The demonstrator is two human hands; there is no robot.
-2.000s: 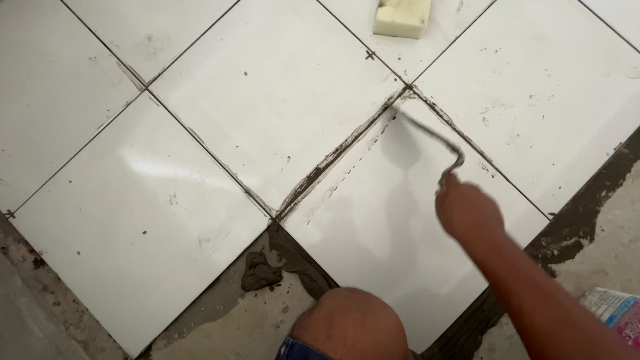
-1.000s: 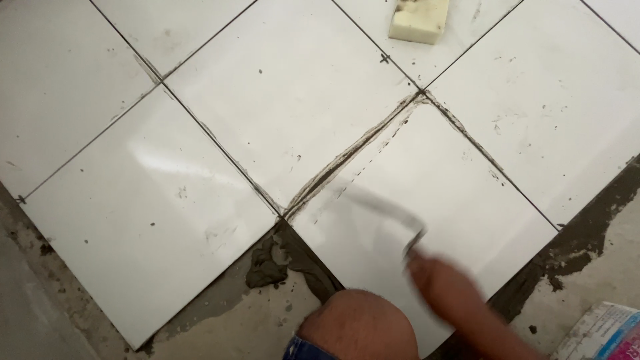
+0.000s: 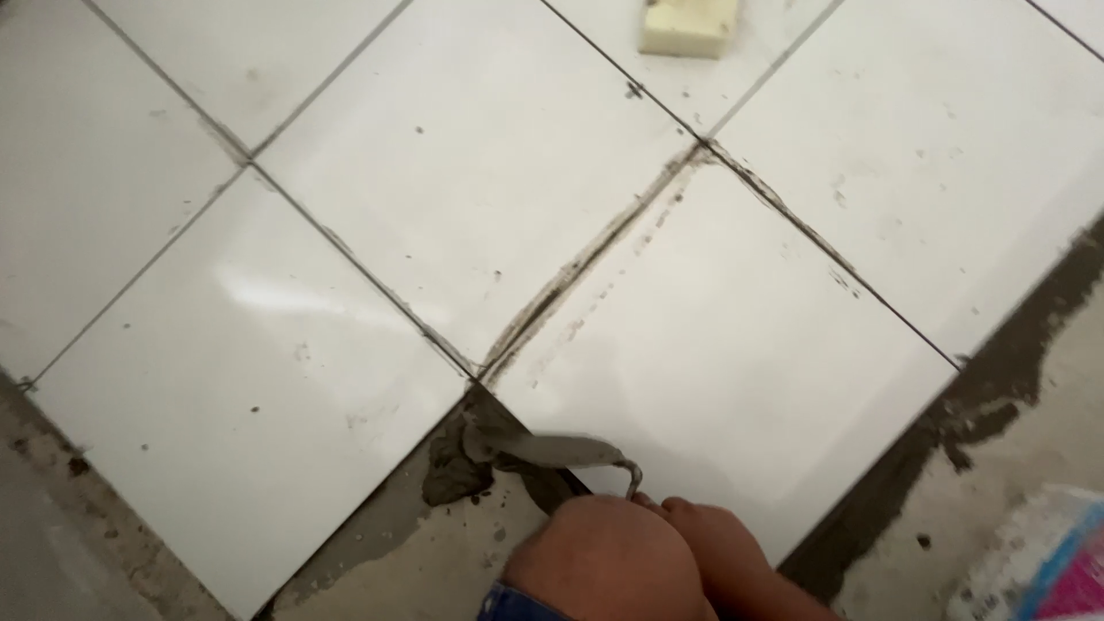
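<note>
My right hand (image 3: pixel 703 526), partly hidden behind my knee, is closed around the handle of a trowel (image 3: pixel 561 450). The trowel's blurred blade reaches left over the edge of a white floor tile (image 3: pixel 733 328) and touches wet grey mortar (image 3: pixel 457 470) at the tile corner. Grey smears line the joint (image 3: pixel 595 250) between this tile and the one to its upper left. My left hand is not in view.
My bent knee (image 3: pixel 608 556) is at the bottom middle. A yellow sponge (image 3: pixel 688 30) lies on a tile at the top. Mortar borders the tiles at right (image 3: pixel 914 457), beside rough concrete. A printed bag or container (image 3: pixel 1056 569) is at the lower right.
My right hand has moved down and left with the trowel, from the smeared joint to the mortar by my knee.
</note>
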